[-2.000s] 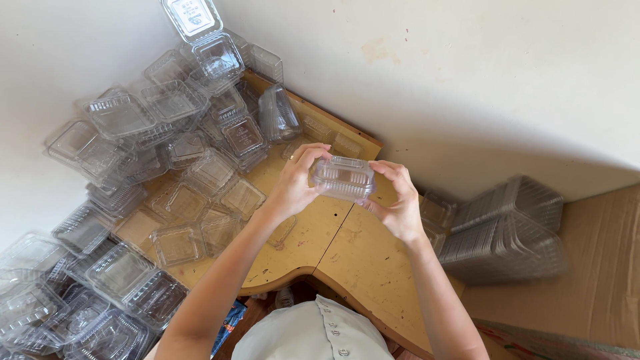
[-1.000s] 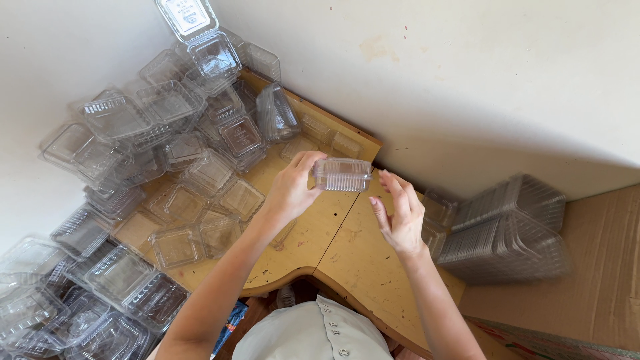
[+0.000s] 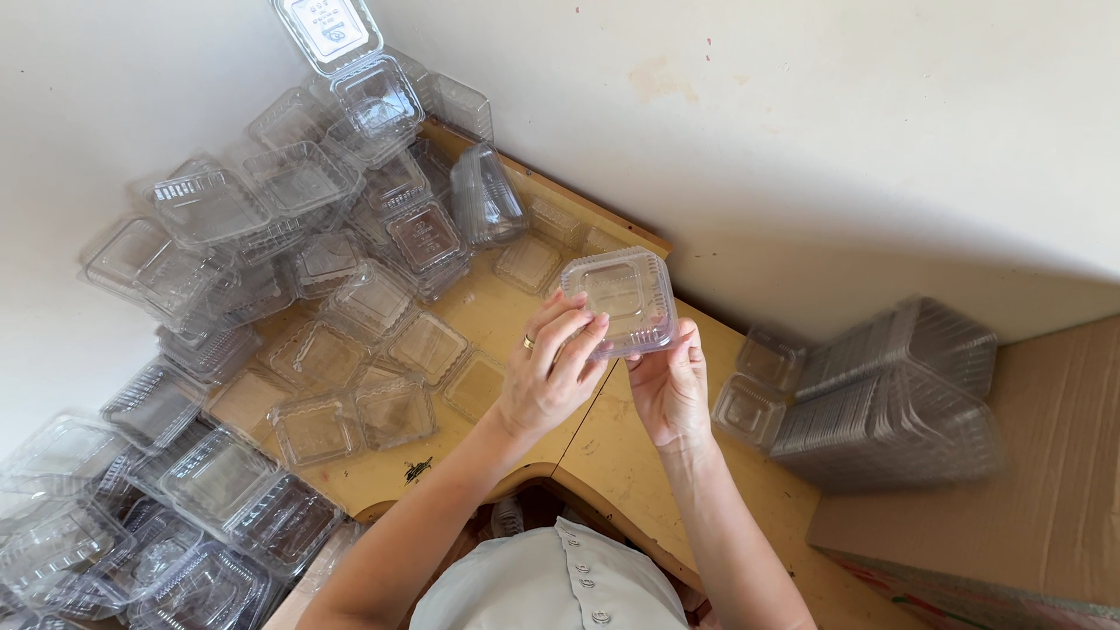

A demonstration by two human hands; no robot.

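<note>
A clear plastic clamshell container point(image 3: 619, 293), its lid closed, is held up over the yellow wooden table point(image 3: 604, 446), its broad face turned towards me. My left hand point(image 3: 553, 363) touches its lower left side, the fingertips lying over the face; a ring is on one finger. My right hand point(image 3: 672, 376) grips the lower right corner, thumb at the edge and fingers partly hidden behind. Open clear containers point(image 3: 394, 337) lie on the table to the left of my hands.
A large loose heap of clear containers point(image 3: 297, 179) leans in the wall corner, and more point(image 3: 214, 477) lie at the lower left. Nested containers point(image 3: 875, 411) stand at right, beside and partly over a cardboard box point(image 3: 1006, 490). Walls border the table's back.
The container has turned from an edge-on view to show its broad face. My right hand, apart from it one second ago, now holds its corner.
</note>
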